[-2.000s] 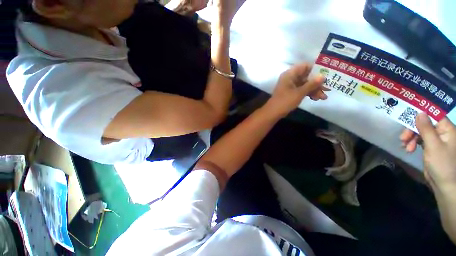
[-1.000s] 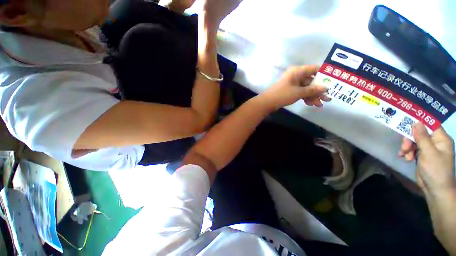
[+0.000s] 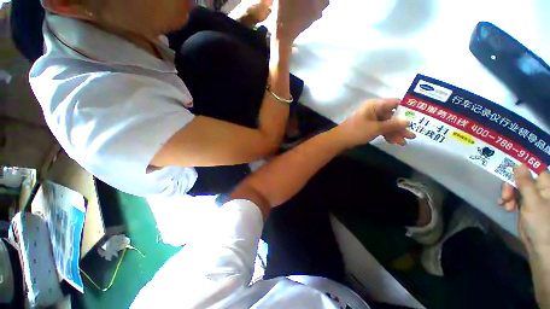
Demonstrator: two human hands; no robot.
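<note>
A printed parking card is held over the table edge, its dark blue band, red band and white strip with QR code facing up. Its far right end is cut off by the picture's edge. My left hand pinches its left end between thumb and fingers. My right hand grips its lower right edge near the QR code and is partly cut off by the picture's edge. A glossy black mirror dash cam lies on the table beyond the card.
A person in a white shirt sits close on the left, a braceleted arm reaching to the white table. Papers and a carton stand lower left above the green floor. A foot in a light shoe is under the table.
The view has shifted, so the card, dash cam and neighbour sit further right and lower in the picture. Both hands keep their hold on the card.
</note>
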